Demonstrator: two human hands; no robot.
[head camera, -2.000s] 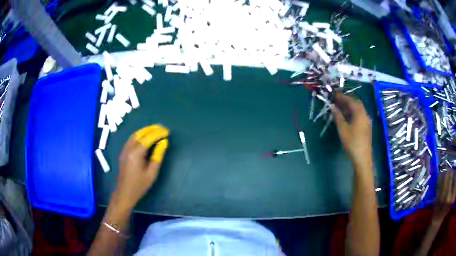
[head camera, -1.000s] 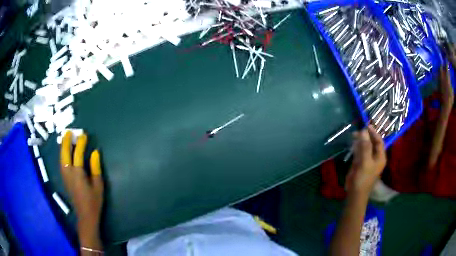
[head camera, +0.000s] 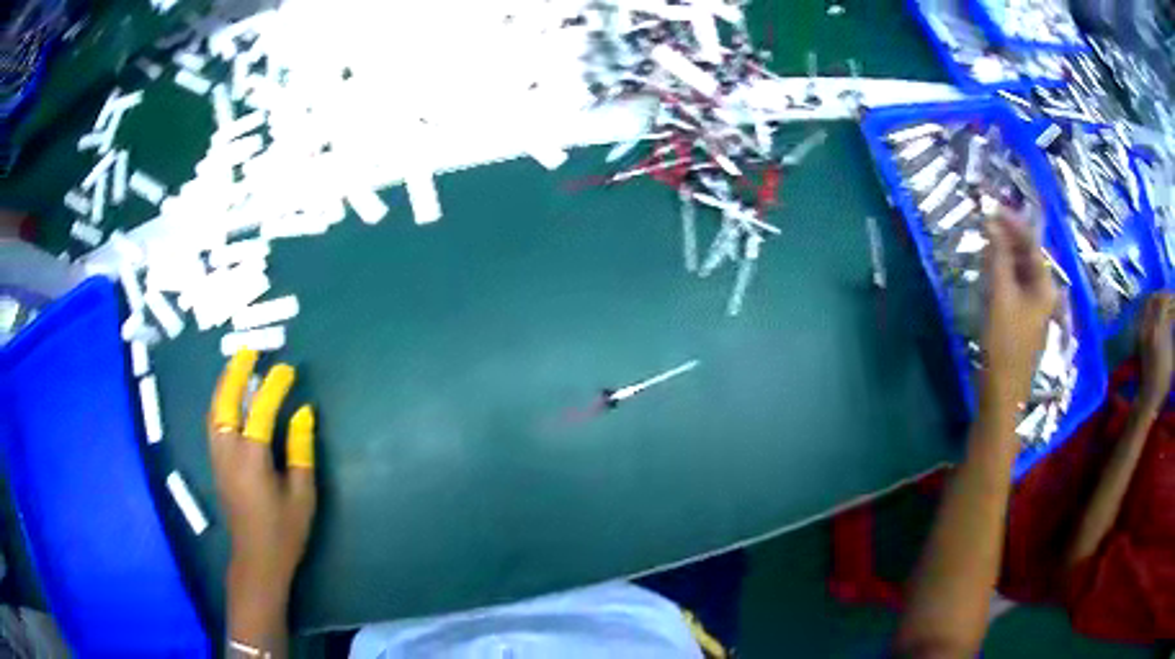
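Observation:
My left hand (head camera: 264, 438), with yellow finger cots, lies on the green bench beside the white sleeves (head camera: 260, 313). Its fingertips are close to one sleeve; whether they touch it is unclear. My right hand (head camera: 1018, 290) is over the right-hand blue tray (head camera: 1095, 373), which holds many slim pale and silvery pieces. A dark speck shows at its blurred fingertips; I cannot tell if it holds something. One stem (head camera: 655, 381) with a dark end and red wires lies alone mid-bench. More stems (head camera: 722, 225) with red wires lie in a tangle at the back.
A large bright heap of white sleeves (head camera: 425, 77) covers the back. An empty blue tray (head camera: 97, 476) stands at left. More filled blue trays (head camera: 1118, 206) stand at far right. Another person's arm (head camera: 1127, 457) and red clothing are at the right edge.
My right hand has moved from the tray's near edge to over its inside. My left hand stays by the sleeves. The camera view has shifted.

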